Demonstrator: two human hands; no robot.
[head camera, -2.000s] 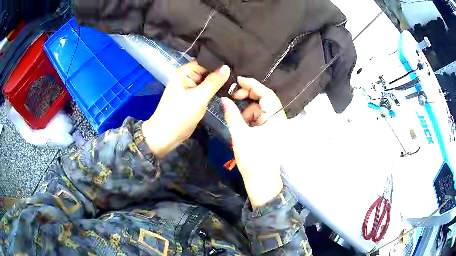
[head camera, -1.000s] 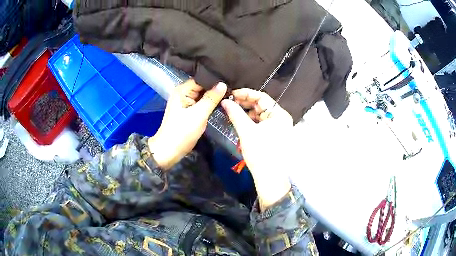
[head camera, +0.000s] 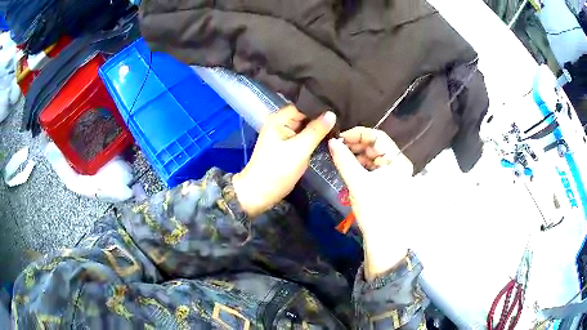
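Note:
A dark brown jacket (head camera: 360, 58) lies over the white table and its front edge. My left hand (head camera: 283, 158) pinches the jacket's lower edge between thumb and fingers. My right hand (head camera: 376, 174) is close beside it, thumb and forefinger pinched at the same spot. What lies between the right fingertips is too small to tell. A pale zipper line (head camera: 402, 102) runs up the jacket from near the right hand. A faint thin thread shows above the right hand. A small orange-red piece (head camera: 346, 223) shows beside the right wrist, partly hidden.
Red-handled scissors (head camera: 506, 305) lie on the white table (head camera: 470, 238) at the lower right. The sewing machine (head camera: 559, 161) stands at the right. A blue crate (head camera: 174, 109) and a red crate (head camera: 80, 116) are at the left. A ruler strip (head camera: 325, 171) marks the table edge.
The whole view has shifted, so hands and jacket appear farther right. The hands have closed together at the jacket edge. The bright bit between the fingertips no longer shows clearly.

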